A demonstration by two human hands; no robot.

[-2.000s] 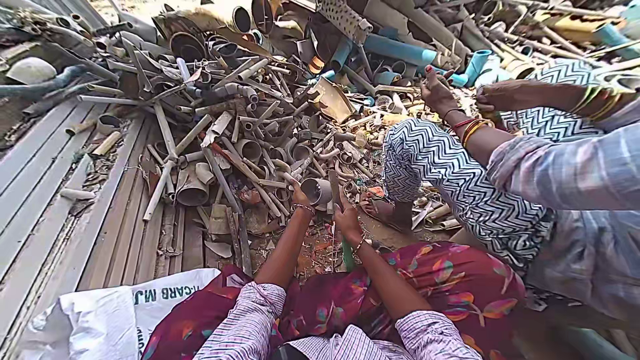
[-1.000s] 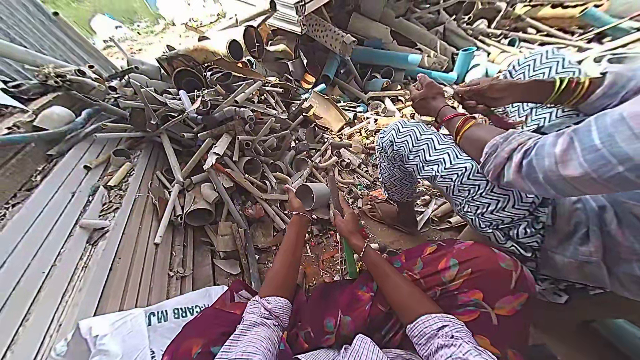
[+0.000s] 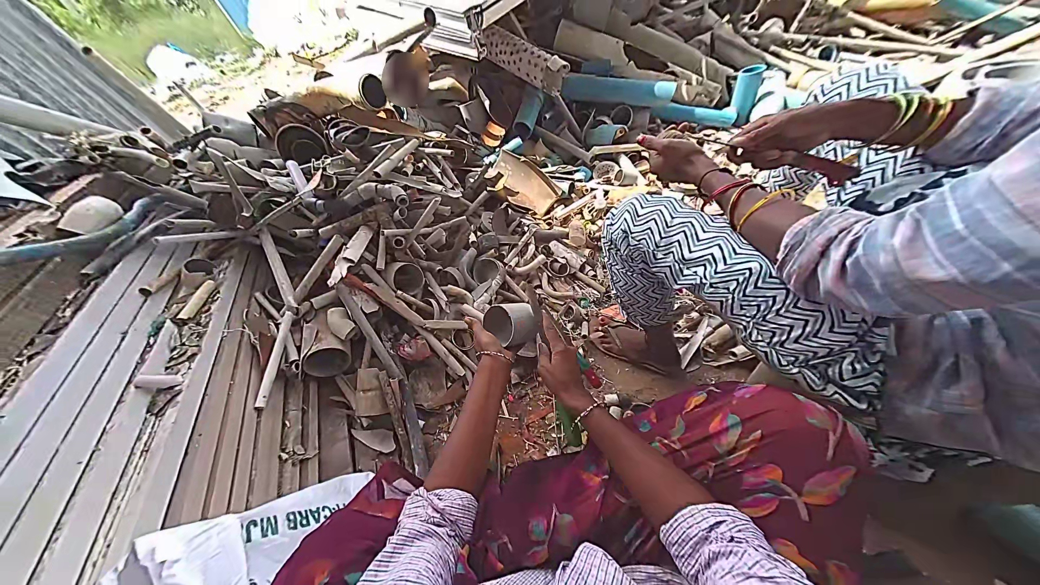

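Observation:
Just above my lap, my left hand (image 3: 490,345) grips a short grey plastic pipe piece (image 3: 512,325) by its left side, its round opening facing me. My right hand (image 3: 559,361) is close to the pipe's right side, its fingers around a narrow, dark, flat blade-like tool (image 3: 535,307) that stands upright beside the pipe. Whether the tool touches the pipe cannot be made out. The tool's lower part is hidden by my fingers. Many pipe offcuts (image 3: 406,278) lie in a heap beyond both hands.
At the right a co-worker (image 3: 918,252) sits close by, both hands raised over the knees. Ridged panels (image 3: 89,382) lie at the left, with a white printed sack (image 3: 219,544) beside my lap. Blue pipes (image 3: 617,89) lie farther back. A green object (image 3: 569,422) is beneath my right wrist.
My hands stay around the grey pipe piece and the tool. The view has shifted somewhat. The co-worker's hands remain raised over the knees.

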